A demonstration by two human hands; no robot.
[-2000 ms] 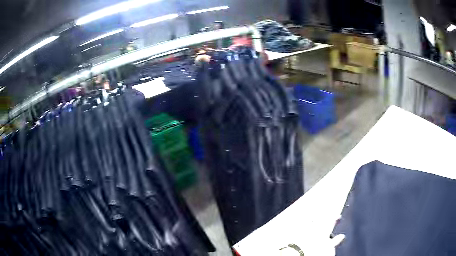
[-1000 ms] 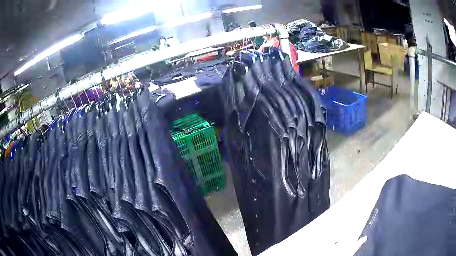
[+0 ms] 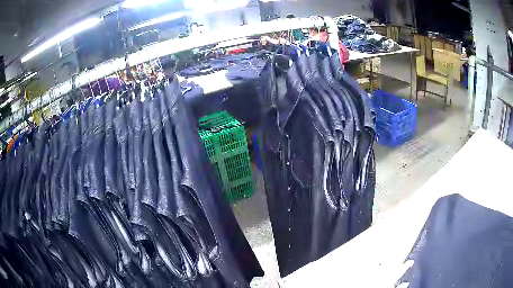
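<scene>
A dark denim garment lies on the white table at the lower right, cut off by the picture's edge. Pale, washed-out fingertips, apparently my left hand, show at its left edge near the bottom. The rest of that hand blends into the table's glare, so its grip cannot be told. My right hand is out of the picture. Nearest on the left, many dark sleeveless garments hang close together. A second group of dark button-front garments hangs beside the table.
The pale garment rail runs across the top left. A green crate stands between the hanging groups, and a blue crate stands on the floor behind. Further back are a table with piled garments and a wooden chair.
The view has shifted left and steadied, so the hanging garments appear further right and sharper. The bracelet seen near the bottom two seconds ago no longer shows. The garment remains on the table.
</scene>
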